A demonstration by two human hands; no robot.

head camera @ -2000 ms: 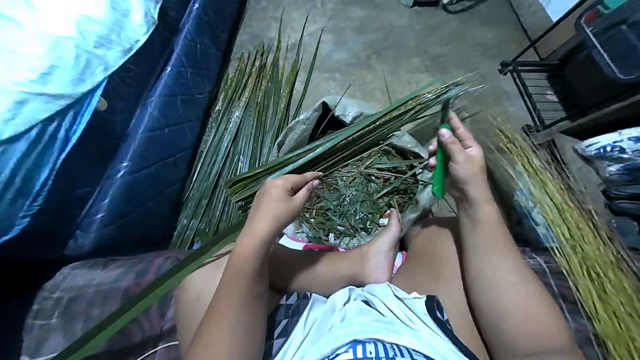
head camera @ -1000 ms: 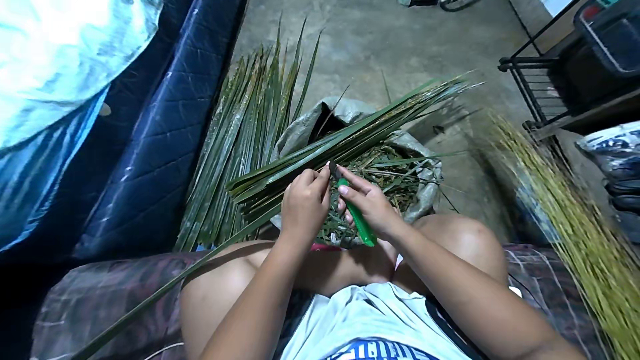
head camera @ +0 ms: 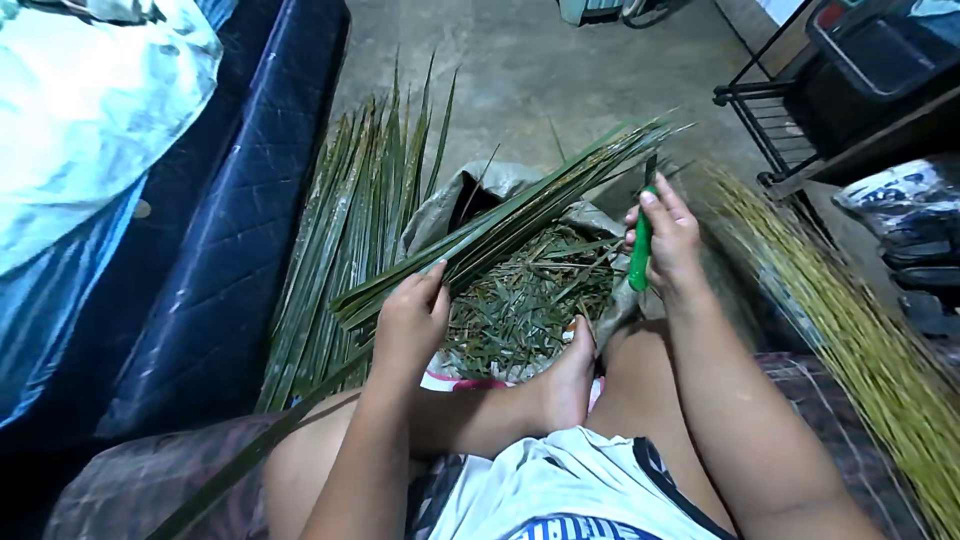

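Note:
My left hand point(head camera: 412, 311) pinches a long green palm leaflet point(head camera: 259, 442), whose lower part trails down left across my thigh. Just beyond that hand, a bundle of palm leaflets point(head camera: 495, 229) lies slantwise over an open sack point(head camera: 510, 176) filled with green leaf scraps point(head camera: 525, 307). My right hand point(head camera: 667, 232), to the right of the sack, holds a green-handled knife point(head camera: 642, 240), its short dark blade pointing up and away from me. How far the pinched leaflet runs beyond my left fingers cannot be told.
More palm leaflets point(head camera: 341, 217) lie on the concrete floor left of the sack. A bundle of thin yellow-green midribs point(head camera: 847, 330) leans at the right. A dark blue mattress point(head camera: 217, 217) stands at the left, a black metal rack point(head camera: 772, 135) at the upper right. My bare foot rests against the sack.
One second ago my hands were together over the sack; now they are apart. My right hand has moved right and away with the knife, which has swung from slanting to nearly upright.

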